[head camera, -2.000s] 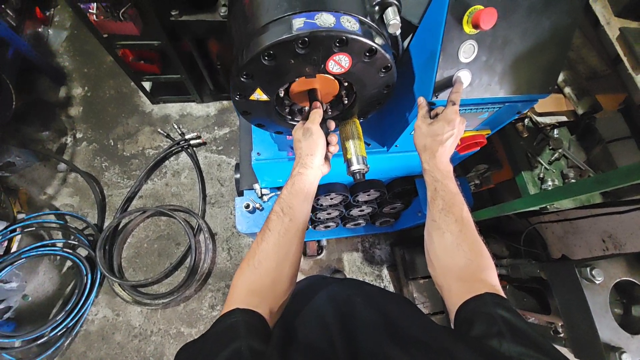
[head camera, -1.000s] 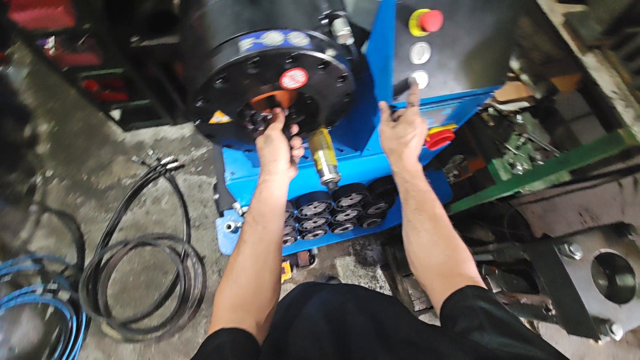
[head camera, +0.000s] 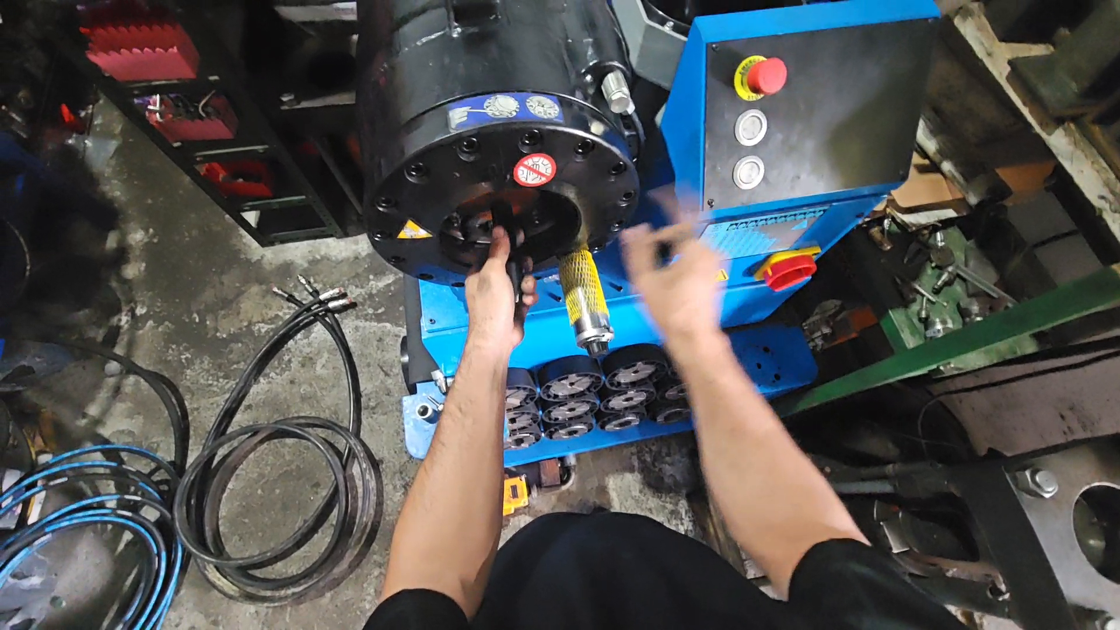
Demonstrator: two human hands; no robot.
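Observation:
My left hand (head camera: 500,293) is closed around a short black hose (head camera: 515,278) at the opening of a black hydraulic hose crimping machine's round head (head camera: 398,188); the hose's inner end is hidden in the dark opening. Blurred by motion, my right hand (head camera: 678,276) is off the control panel (head camera: 840,114), to the right of a yellow-and-silver cylindrical tool (head camera: 584,297); its fingers look partly bent, and whether it holds anything is unclear. Two round push buttons (head camera: 750,128) and a red emergency stop button (head camera: 766,76) sit on the panel.
Round die sets (head camera: 570,385) are stacked on the machine's blue base (head camera: 779,359). Coiled black hoses (head camera: 363,507) and blue-striped hoses (head camera: 96,516) lie on the floor at left. A shelf with red bins (head camera: 140,52) stands upper left. Metal fittings (head camera: 941,284) and a green rail (head camera: 962,341) are at right.
My right hand has left the lower push button and moved down and left, off the panel. My left hand is still at the head's opening. The orange part seen there earlier no longer shows plainly.

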